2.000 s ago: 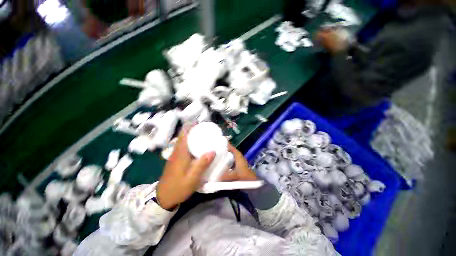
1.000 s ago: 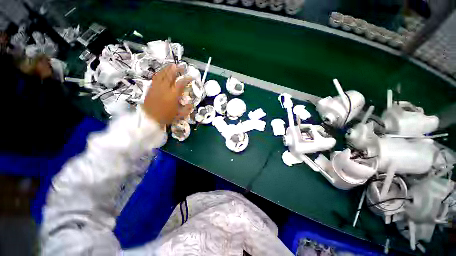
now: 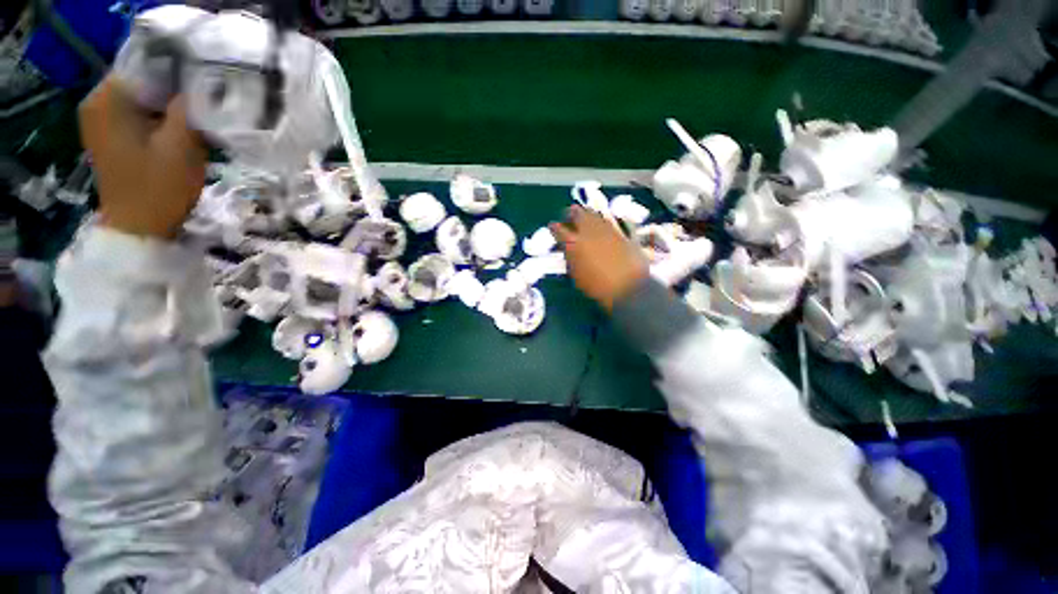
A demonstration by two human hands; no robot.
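My left hand [image 3: 139, 168] is raised at the upper left and is shut on a white camera body [image 3: 238, 87], blurred, with an open cavity and a white antenna [image 3: 345, 122] pointing down. My right hand [image 3: 603, 258] is over the middle of the green bench, its fingertips at small white covers [image 3: 542, 243]; whether it grips one is unclear. Ball head shells [image 3: 519, 309] lie left of my right hand, some with the hollow side up. One camera body [image 3: 673, 250] lies partly hidden behind my right hand.
Camera bodies with antennas [image 3: 853, 221] are piled on the right of the bench, more white parts [image 3: 313, 279] on the left. Below the front edge stand a left blue bin [image 3: 331, 464] and a right blue bin [image 3: 954, 476] holding white parts. Rows of white parts line the far side.
The view has turned. My left hand has gone from the left pile to a raised position with a camera body in it. My right hand has come into view over the bench.
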